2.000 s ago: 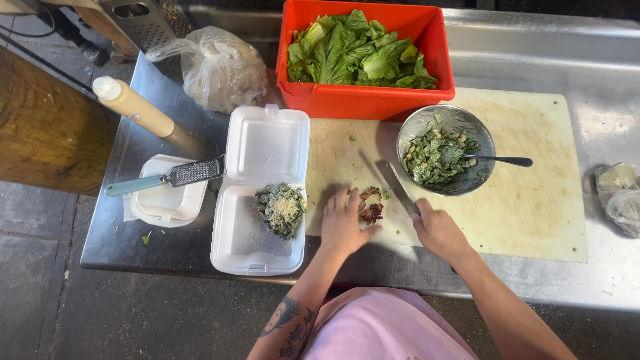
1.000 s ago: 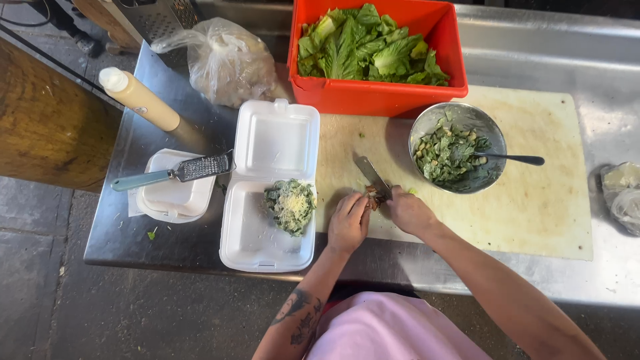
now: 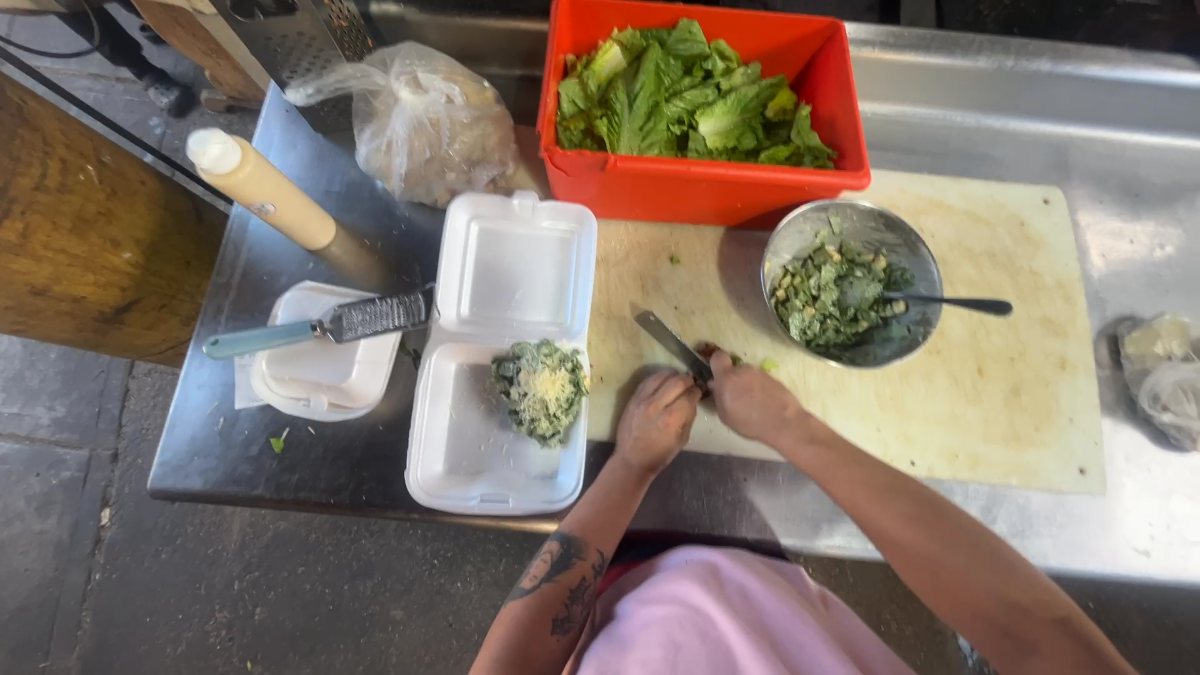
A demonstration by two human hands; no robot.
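Observation:
My right hand (image 3: 752, 401) is closed on a kitchen knife (image 3: 671, 343), its blade angled up and left over the cutting board (image 3: 1003, 375). Close against the blade, my left hand (image 3: 660, 420) has its fingertips down on reddish-brown food pieces (image 3: 710, 354), mostly hidden by both hands. To the left lies an opened foam takeaway box (image 3: 452, 427) with dressed greens topped with grated cheese (image 3: 541, 392) in its lower half. Right of my hands, a metal bowl (image 3: 923, 333) holds chopped dressed greens (image 3: 825, 295) and a spoon (image 3: 966, 305).
Behind the board stands a red bin (image 3: 703, 192) of romaine leaves (image 3: 684, 94). At left are a squeeze bottle (image 3: 272, 199), a tied plastic bag (image 3: 431, 127), a box grater (image 3: 291, 47), and a hand grater (image 3: 375, 317) across a smaller foam box (image 3: 328, 370). Another bag (image 3: 1167, 380) lies far right.
Two seconds ago my hands were apart, with the reddish-brown pieces visible between them. My right hand has moved left with the knife, and both hands now meet over the pieces.

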